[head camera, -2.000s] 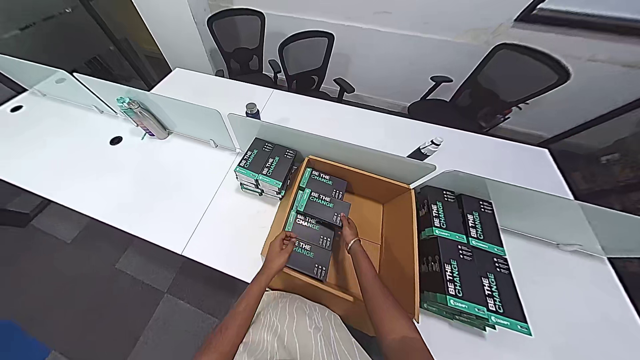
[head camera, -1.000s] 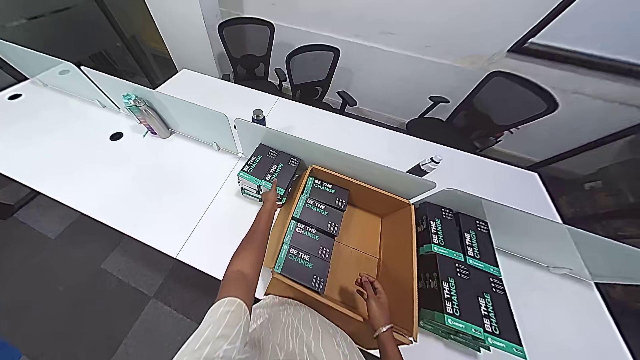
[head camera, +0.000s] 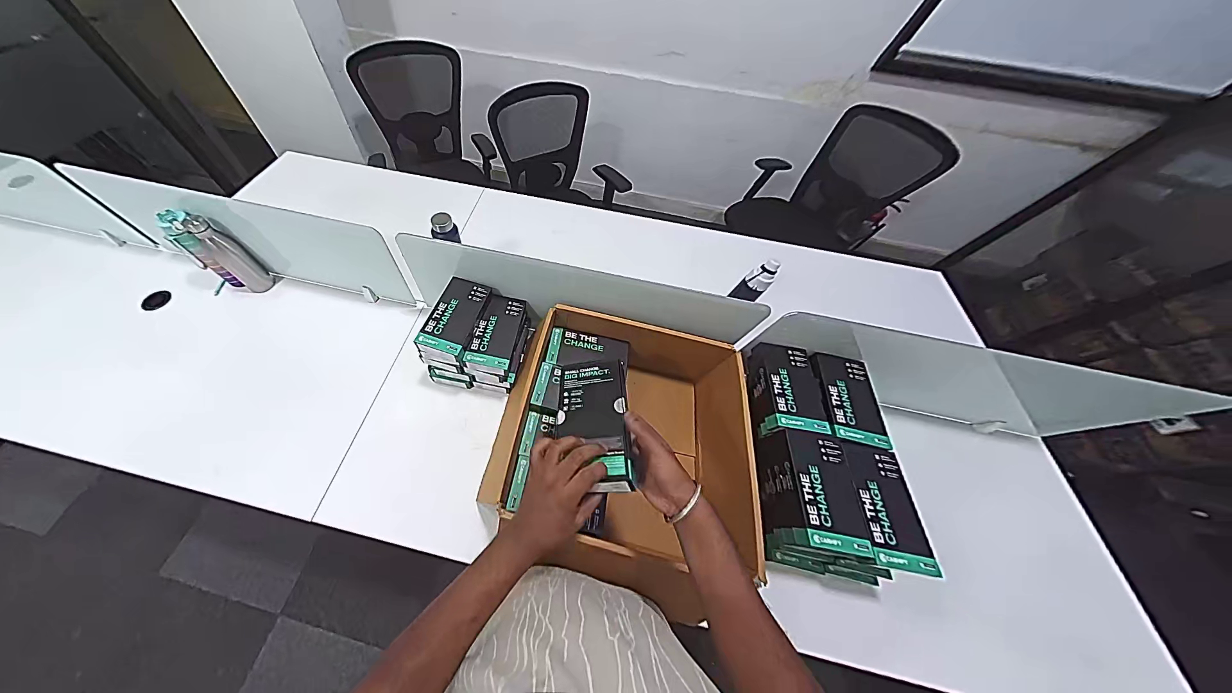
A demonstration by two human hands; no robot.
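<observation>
Both hands hold one black and green product box (head camera: 592, 399) above the left half of an open cardboard carton (head camera: 717, 404). My left hand (head camera: 558, 486) lies on the box's near left end, and my right hand (head camera: 659, 467) grips its right side. Under it, several similar black boxes (head camera: 589, 345) lie in a column along the carton's left wall; the held box and my left hand partly hide them. Left of the carton stands a stack of the same boxes (head camera: 496, 332). Larger stacks of them (head camera: 833, 481) stand right of the carton.
The carton rests on a white desk (head camera: 279, 385) with frosted glass dividers (head camera: 577, 279) behind it. A steel bottle (head camera: 231, 252) leans at the left divider. Beyond the dividers are a dark bottle (head camera: 444, 228), another bottle (head camera: 756, 279) and mesh office chairs (head camera: 539, 135).
A second ago my left hand was at the left stack and my right hand was over the carton with nothing in it. Now both hands are together on a box above the carton.
</observation>
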